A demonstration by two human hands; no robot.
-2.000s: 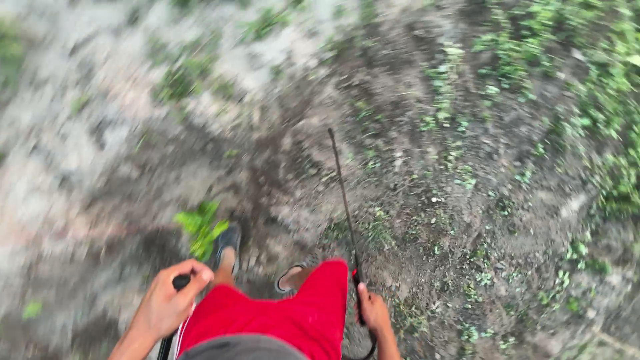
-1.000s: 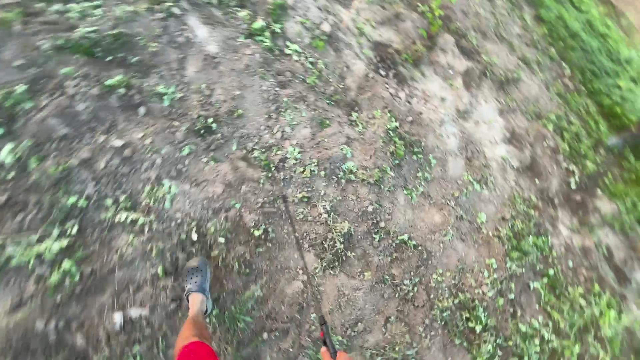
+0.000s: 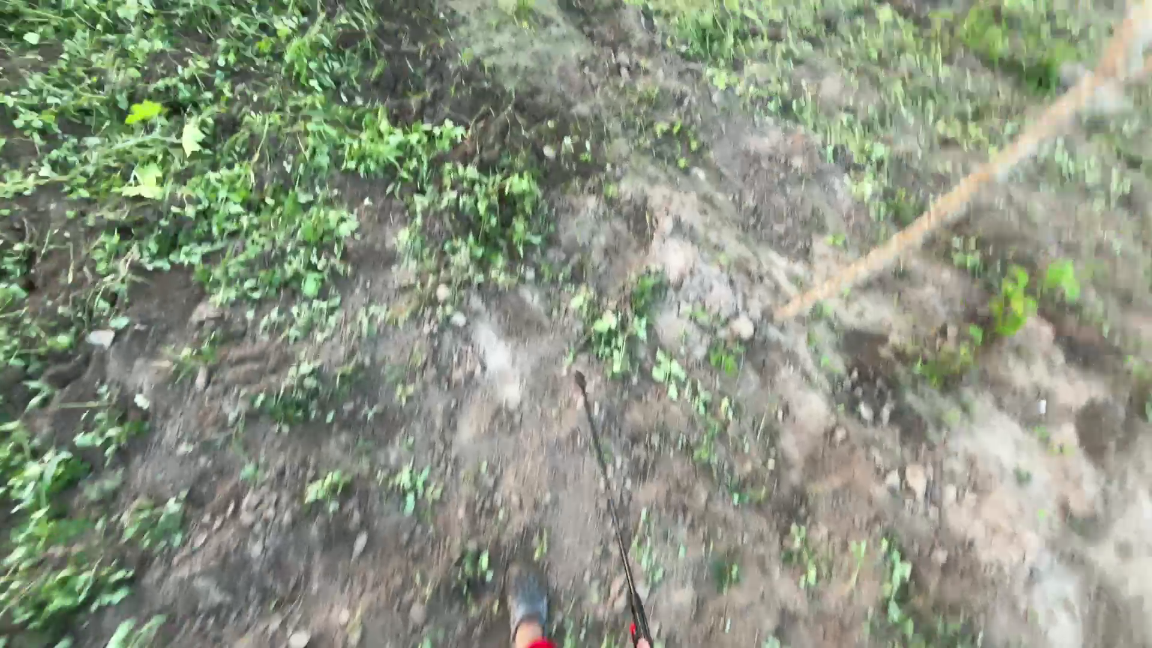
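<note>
A thin dark sprayer wand (image 3: 607, 490) with a small nozzle at its tip points forward and slightly left over the soil. Its handle, with a red part, reaches the bottom edge of the view. Only a fingertip or so of my right hand (image 3: 643, 642) shows there, against the handle; the rest of that hand is cut off. My left hand is out of the frame. Left of the wand, my foot in a grey clog (image 3: 527, 601) is on the ground, with a bit of red shorts below it.
A long pale wooden pole (image 3: 936, 211) slants from the upper right to the ground right of centre. Dense low weeds (image 3: 297, 162) cover the upper left. Stones (image 3: 742, 327) and small plants dot the uneven bare soil, and a leafy sprout (image 3: 1012, 301) grows at the right.
The view has moved to other ground as I walk, and the slanting pole has come in. Both hands showed two seconds ago, the left on a black handle; the left is now outside the view.
</note>
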